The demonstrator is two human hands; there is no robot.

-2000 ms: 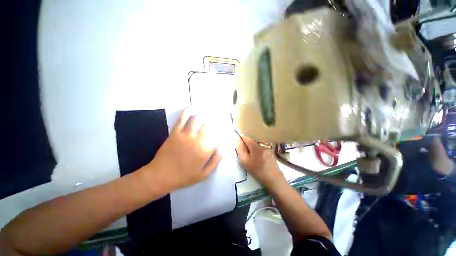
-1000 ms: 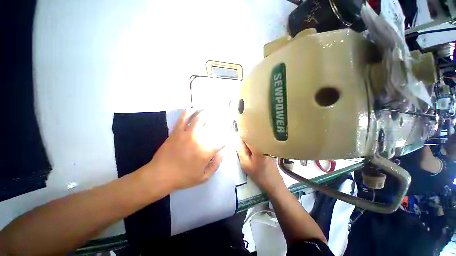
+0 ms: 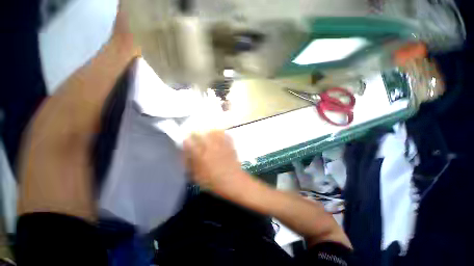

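The view is blurred. A white fabric piece (image 3: 148, 166) runs from under the sewing machine head down over the table edge onto my dark-clothed lap, with a fold across it. A dark panel (image 3: 110, 122) lies along its left side, partly behind my left arm. My right hand (image 3: 212, 158) is at the right edge of the white fabric, fingers bent and apparently gripping it. My left arm reaches up at the left; my left hand (image 3: 123, 31) is mostly hidden at the machine head, and its fingers do not show. The presser foot area (image 3: 221, 93) is blurred and glaring.
The cream sewing machine head (image 3: 182, 47) with a green panel fills the top. Open red-handled scissors (image 3: 337, 105) lie right of the needle area. The table's green front edge (image 3: 322, 144) slants across. Dark and white cut pieces (image 3: 395, 187) hang at the right, below it.
The view has swung right and down, bringing the scissors fully into sight. My left hand has moved from the fabric up to the machine head. The white fabric now hangs folded toward my lap.
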